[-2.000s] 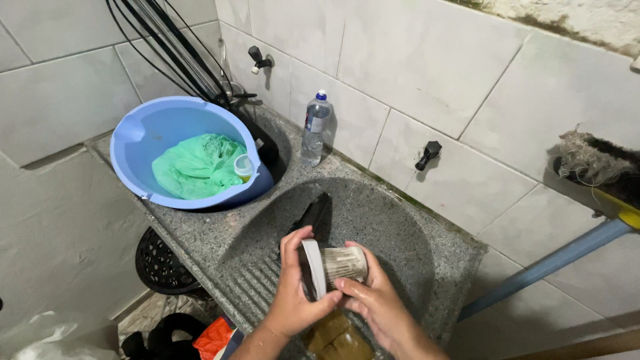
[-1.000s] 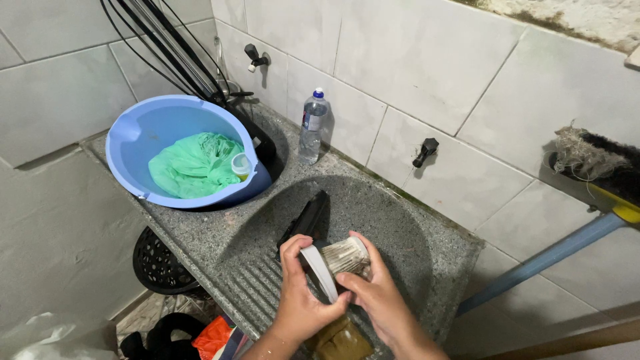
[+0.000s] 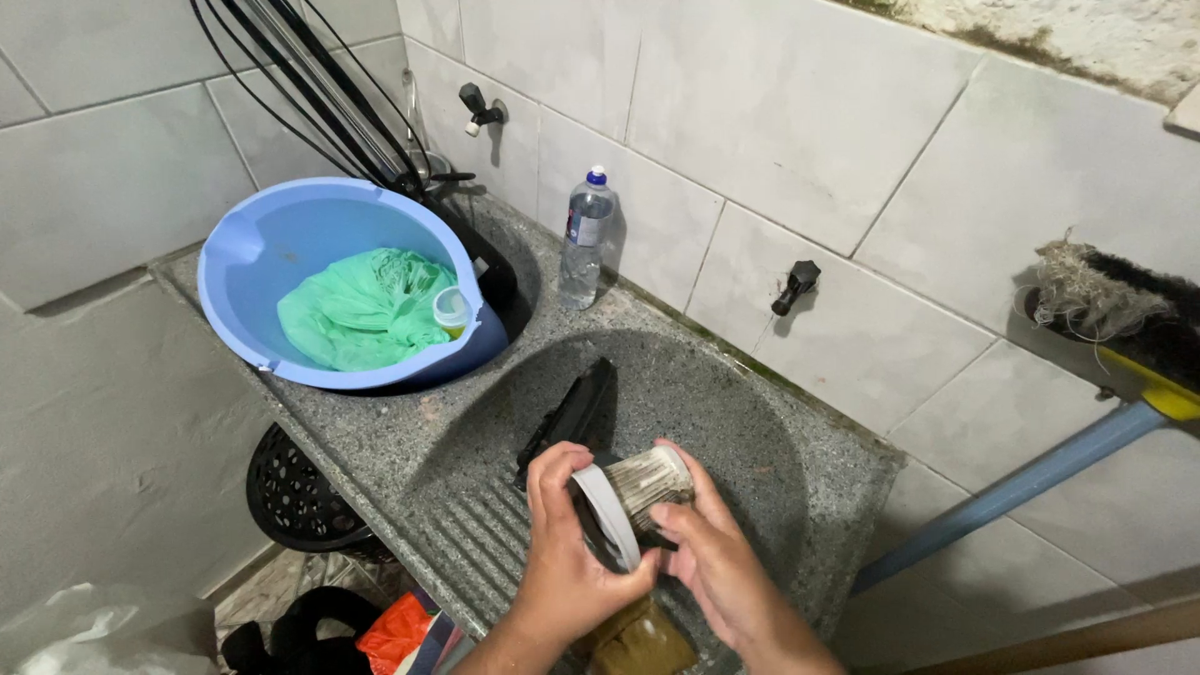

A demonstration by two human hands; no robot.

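Observation:
Over the round basin of a grey speckled stone laundry sink, both hands hold a dirty pleated filter with a pale round rim. My left hand grips that rim from the left. My right hand wraps round the pleated part, its thumb on the pleats. Behind the filter, a black plastic part lies in the basin. Below my hands is a brownish-yellow object, partly hidden.
A blue plastic tub with a green plastic bag rests at the sink's left. A clear bottle stands by the wall, near a black tap. At right are a broom and its blue handle.
The filter has tilted and turned a little between my hands, and my right fingers have shifted on its pleats. Both hands still hold it over the basin.

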